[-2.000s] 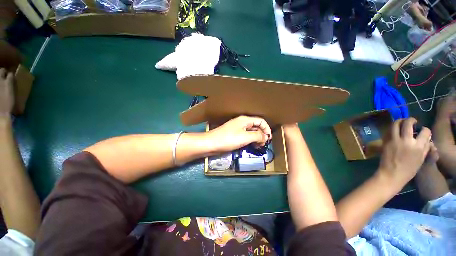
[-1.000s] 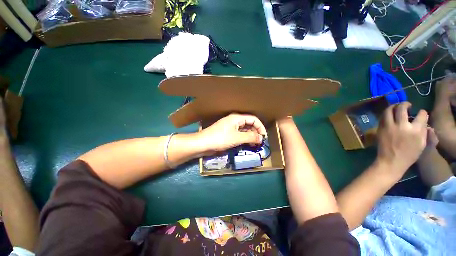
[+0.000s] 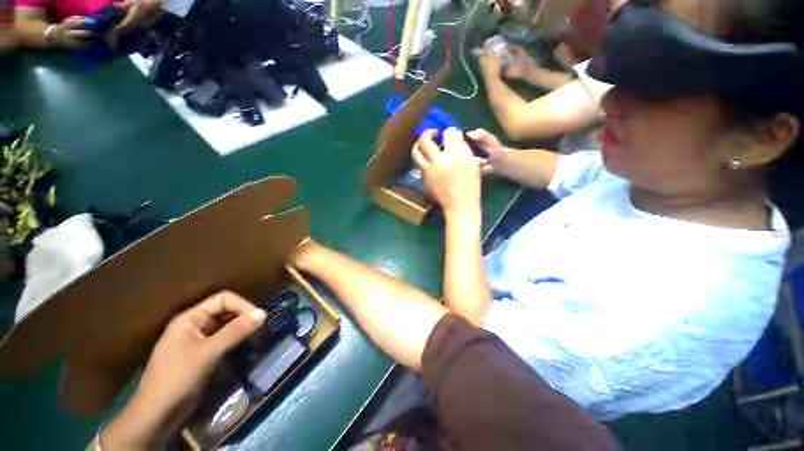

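An open mailer box [image 3: 324, 336] stands tilted across the view at lower left, its long lid [image 3: 176, 255] raised. Inside lie a grey-looking power adapter [image 3: 279, 363], a coiled black cable [image 3: 286, 315] and a shiny clear-bagged item [image 3: 231, 410]. My left hand [image 3: 198, 348] is over the box, fingers curled and thumb tip beside the cable; whether it pinches the cable is unclear. My right hand [image 3: 305, 255] is at the box's far right end, its fingers hidden behind the lid.
A person in light blue at right works over another open box [image 3: 405, 204] beside a blue cloth [image 3: 423, 119]. Black adapters [image 3: 238, 62] heap on white sheets [image 3: 216, 132] at the back. A white cloth [image 3: 62, 255] lies behind my lid. Another person's hands show at top left.
The view has swung right and up, so my box now appears lower left and the neighbour fills the right side. My left hand stays over the box; my right stays at its end.
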